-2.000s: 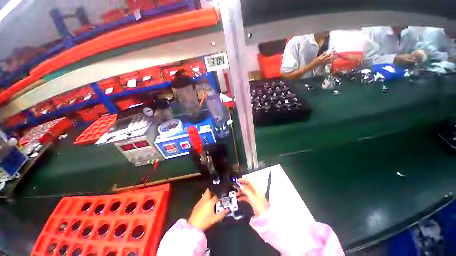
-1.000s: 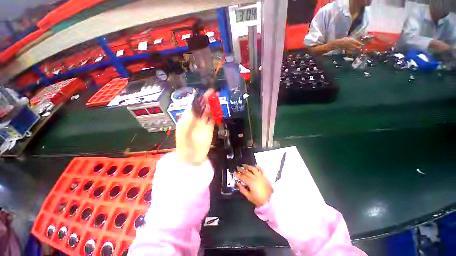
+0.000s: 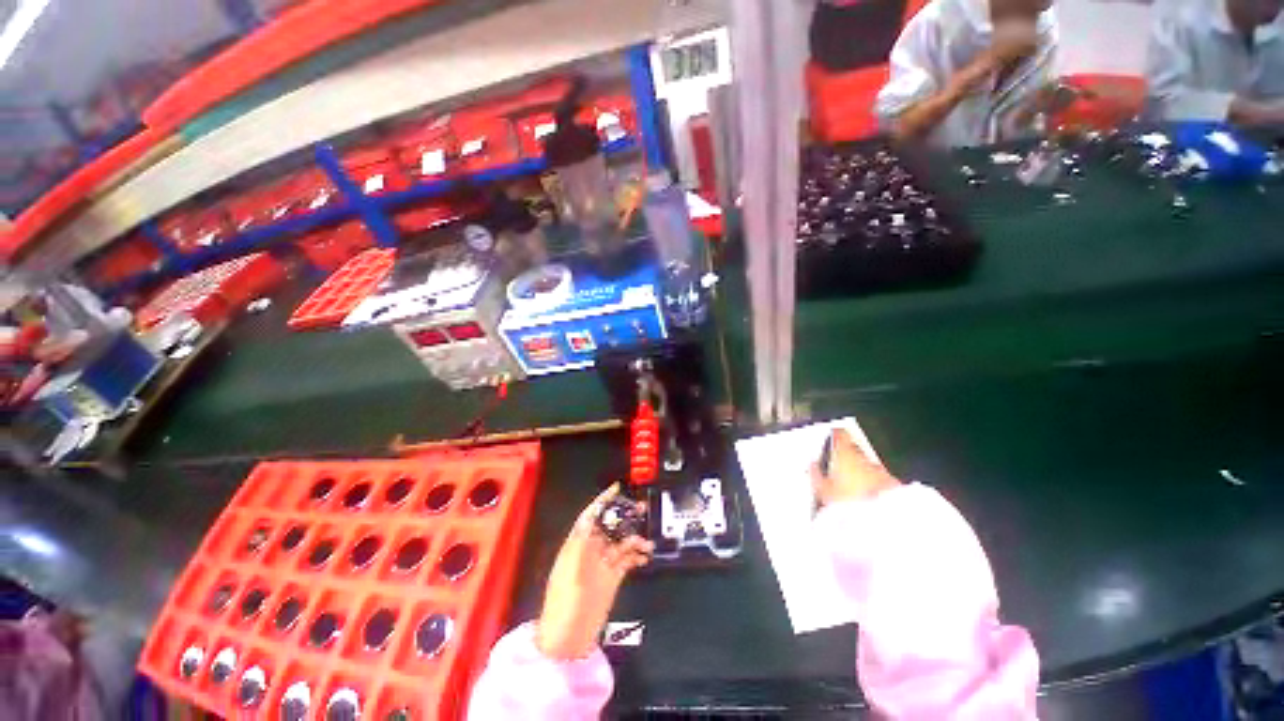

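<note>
My left hand [image 3: 594, 561] holds a small round dark part [image 3: 620, 518] in its fingertips, just left of the fixture's base. The toggle-clamp fixture [image 3: 693, 518] has a silver plate at its base, with no hand on it. Its red clamp handle [image 3: 644, 445] points down. My right hand [image 3: 853, 472] is over the upper part of the white paper sheet [image 3: 803, 563], with its fingers around a thin dark pen [image 3: 825, 456]. The pen is partly hidden.
A red parts tray [image 3: 338, 592] with round dark parts lies at the left. A small white label [image 3: 622, 634] lies below my left hand. Behind stand a blue control box [image 3: 584, 338], a power supply [image 3: 458, 345], a metal post [image 3: 772, 211] and a black parts tray [image 3: 887, 226].
My left hand has let go of the clamp handle, which swung down, and now holds the round part. My right hand has moved right from the fixture's base to the pen on the paper.
</note>
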